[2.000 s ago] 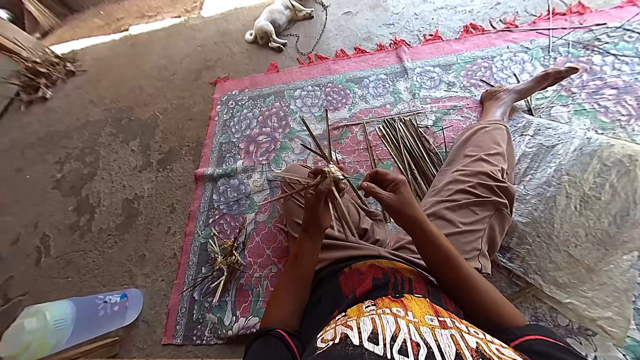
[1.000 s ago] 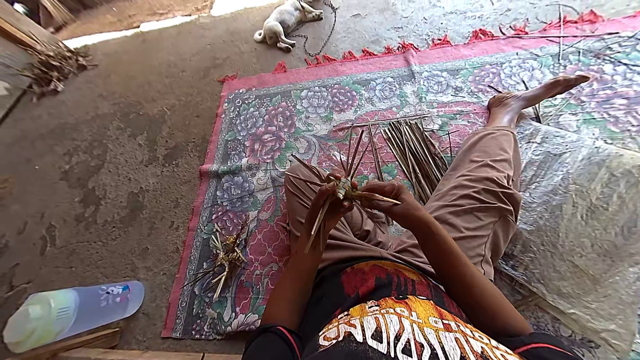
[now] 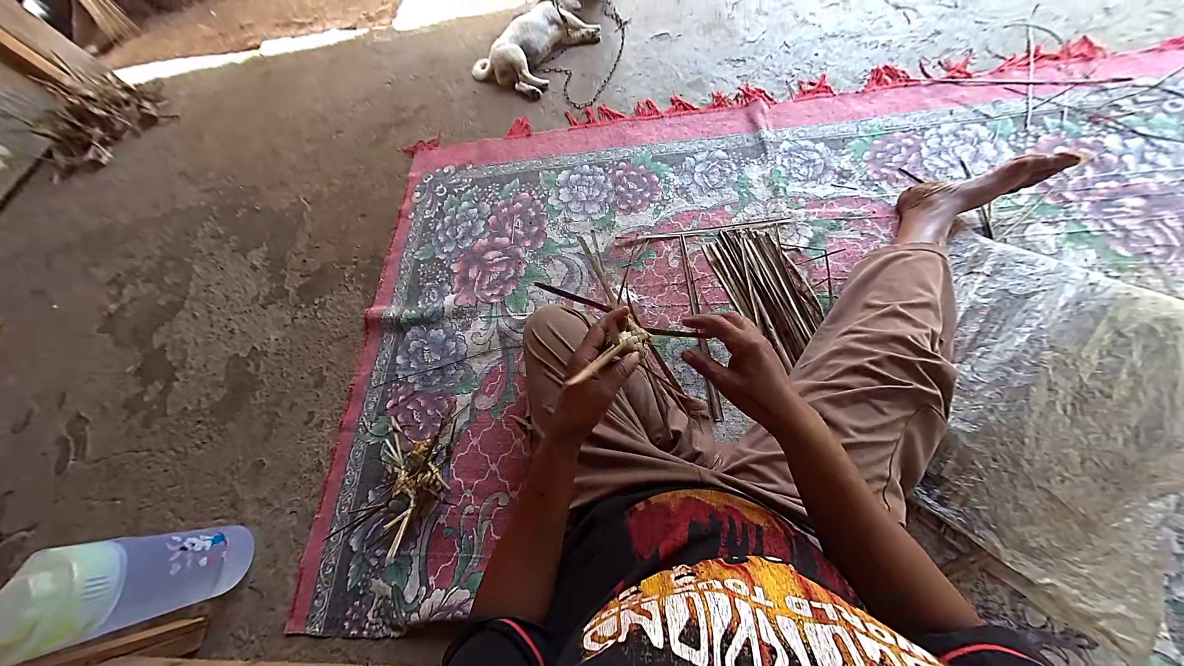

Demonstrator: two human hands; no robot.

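Observation:
A small woven piece of dried plant strips (image 3: 631, 340), pale at its knotted centre with strips sticking out, is pinched between the thumb and fingers of my left hand (image 3: 595, 370). Beside it on the right, my right hand (image 3: 745, 363) has thumb and index finger spread; a dark strip runs from the piece to its index fingertip, and whether that finger presses it cannot be told. A bundle of dry brown strips (image 3: 763, 287) lies on the floral rug (image 3: 573, 190) beyond my hands. Finished-looking or loose woven pieces (image 3: 412, 481) lie in a small heap on the rug's left part.
My bent legs in brown trousers frame the work. Crumpled clear plastic sheeting (image 3: 1064, 407) covers the rug at right. A plastic jug (image 3: 129, 587) lies lower left near a wooden board (image 3: 139, 645). A chained light-coloured dog (image 3: 536, 46) lies beyond the rug's fringe. Dry stalks (image 3: 97, 116) lie upper left.
My right hand has moved off the woven piece to the right, its thumb and index finger now apart. My left hand still holds the piece, which has turned.

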